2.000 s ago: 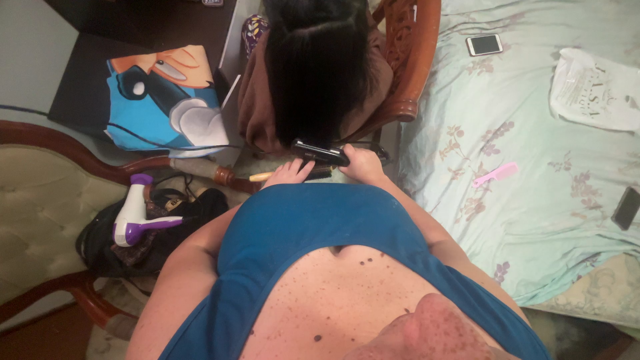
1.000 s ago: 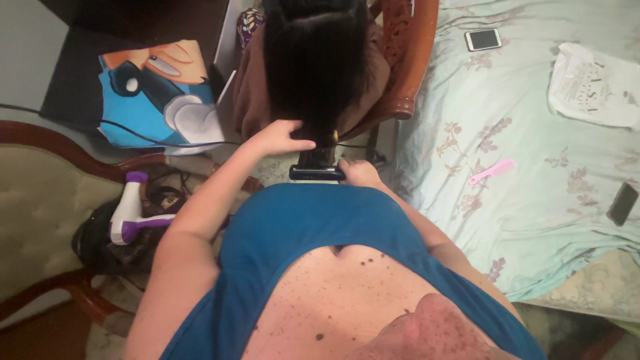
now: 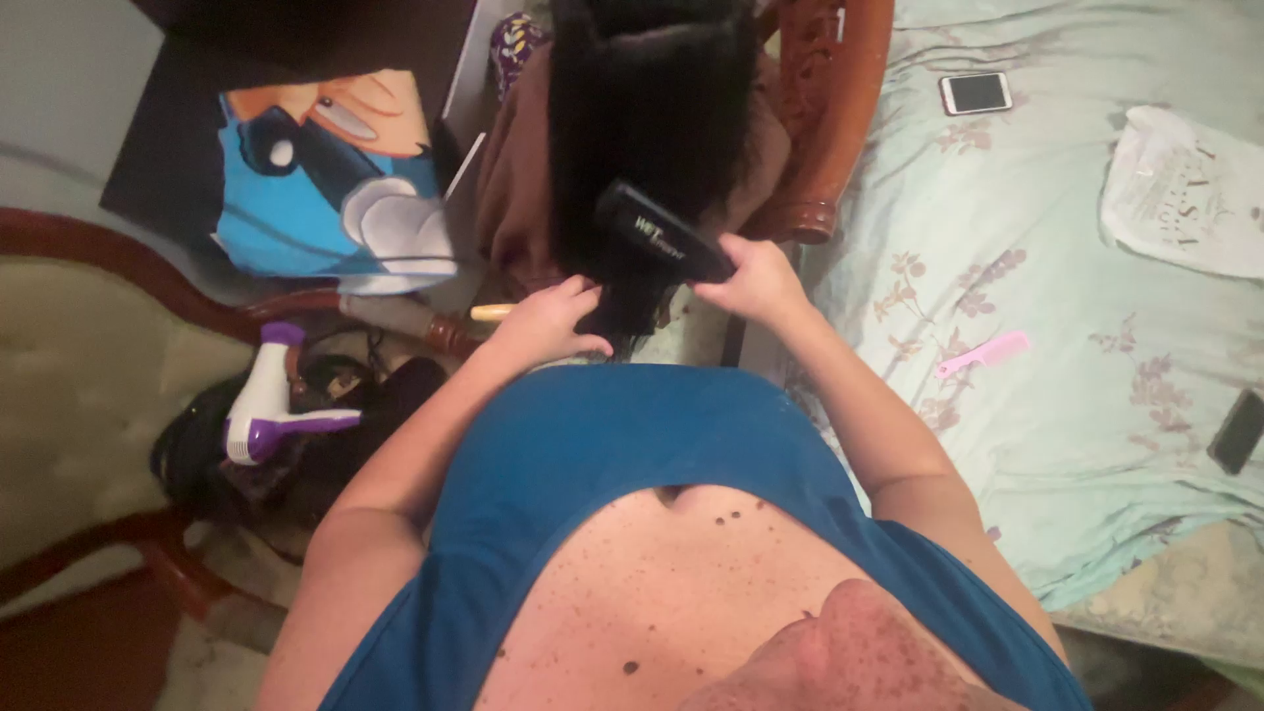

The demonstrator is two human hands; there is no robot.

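Observation:
A seated person's long black hair [image 3: 647, 128] hangs down in front of me over a brown cloth. My right hand [image 3: 755, 281] grips the end of a black hair straightener [image 3: 662, 232], which bears writing and slants across the lower hair. At the left edge of the hair ends is my left hand [image 3: 553, 321], fingers bent and thumb apart. A light wooden handle [image 3: 491, 312] shows just beyond that hand; its other end is hidden. Whether the left hand holds the handle or some hair cannot be told.
A carved wooden chair [image 3: 854, 109] stands right of the hair. The bed [image 3: 1066, 474] bears a white phone [image 3: 977, 93], a pink comb [image 3: 983, 355], a plastic bag [image 3: 1185, 193] and a dark phone [image 3: 1236, 432]. At left, a white and purple hair dryer [image 3: 267, 400] lies on a dark bag.
The straightener has moved up from near my torso onto the lower hair and is now slanted. My left hand has come down and left from the hair above the straightener.

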